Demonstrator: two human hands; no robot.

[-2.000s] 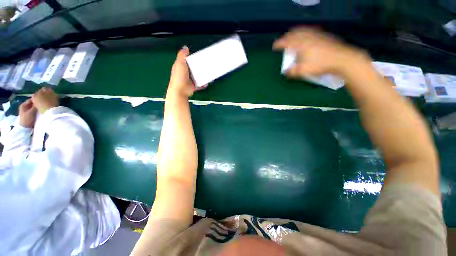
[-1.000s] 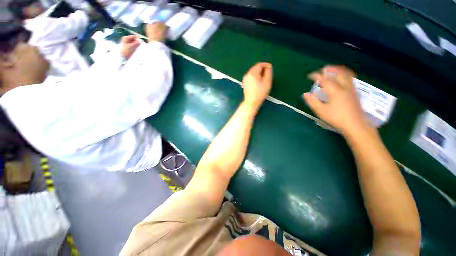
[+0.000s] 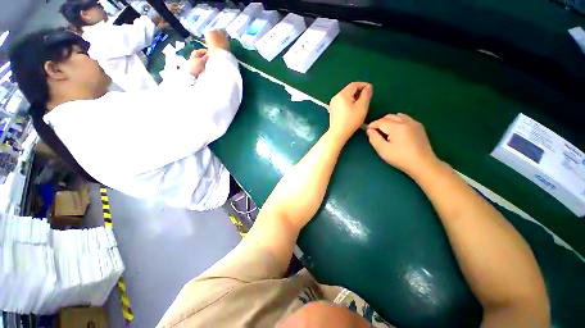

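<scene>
My left hand (image 3: 350, 109) is over the pale edge line of the green belt, fingers curled in, with nothing visible in it. My right hand (image 3: 399, 139) is close beside it on the right, fingers curled and thumb and fingertips together, with no carton in it. The insides of both hands are partly hidden. A white carton (image 3: 557, 168) with small print and a dark square label lies on the belt (image 3: 442, 109) to the right, apart from my hands. Another white carton (image 3: 312, 46) lies at the near end of a slanted row, up and left of my hands.
The glossy green bench edge (image 3: 359, 192) runs under my forearms. A neighbouring worker in a white coat (image 3: 147, 128) sits at the left, another person (image 3: 122, 48) beyond. Stacked white material (image 3: 64, 262) and yellow-black floor tape (image 3: 122, 288) are at lower left. A white scrap (image 3: 578, 35) lies far right.
The view has turned left. The carton in my left hand two seconds ago is gone from it. My right hand has left the cartons on the right, come towards my left hand and closed its fingers.
</scene>
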